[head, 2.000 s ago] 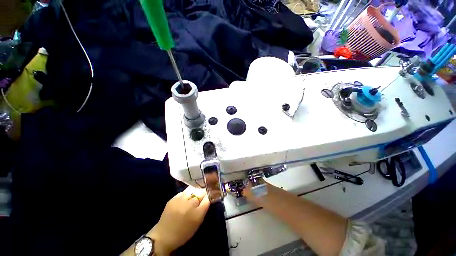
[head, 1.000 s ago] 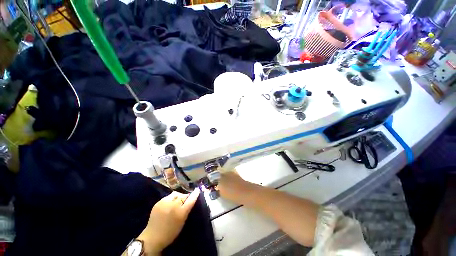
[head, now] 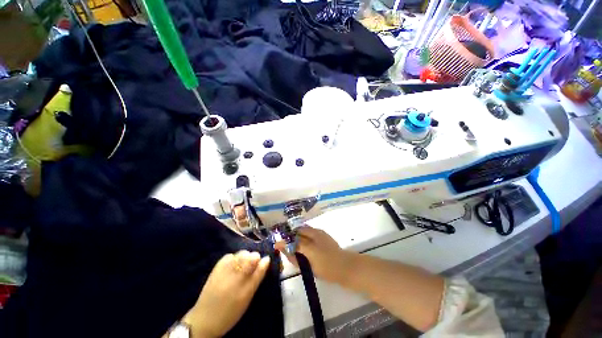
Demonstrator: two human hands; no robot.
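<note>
The white sewing machine [head: 369, 165] with a blue stripe stands in front of me. Black fabric [head: 145, 264] lies left of the needle area [head: 284, 234] and reaches its edge. My left hand [head: 231, 284] pinches the fabric's right edge just in front of the needle area. My right hand [head: 320, 251] is at the right side of the presser foot; its fingertips are partly hidden by metal parts. A narrow black strip [head: 310, 297] hangs from beside its fingers over the table's front edge. The needle tip cannot be made out.
A green-handled screwdriver [head: 173, 49] stands upright at the head's left end. Snips [head: 428, 223] and black scissors [head: 495, 212] lie right of my right hand. More black fabric is heaped behind. A pink basket [head: 459, 49], purple cloth [head: 528, 26] and a yellow bottle [head: 581, 86] are at the back right.
A narrow black strip now shows between my right hand and the table's front edge. My right hand stays near the presser foot and my left hand on the fabric. The camera view has shifted.
</note>
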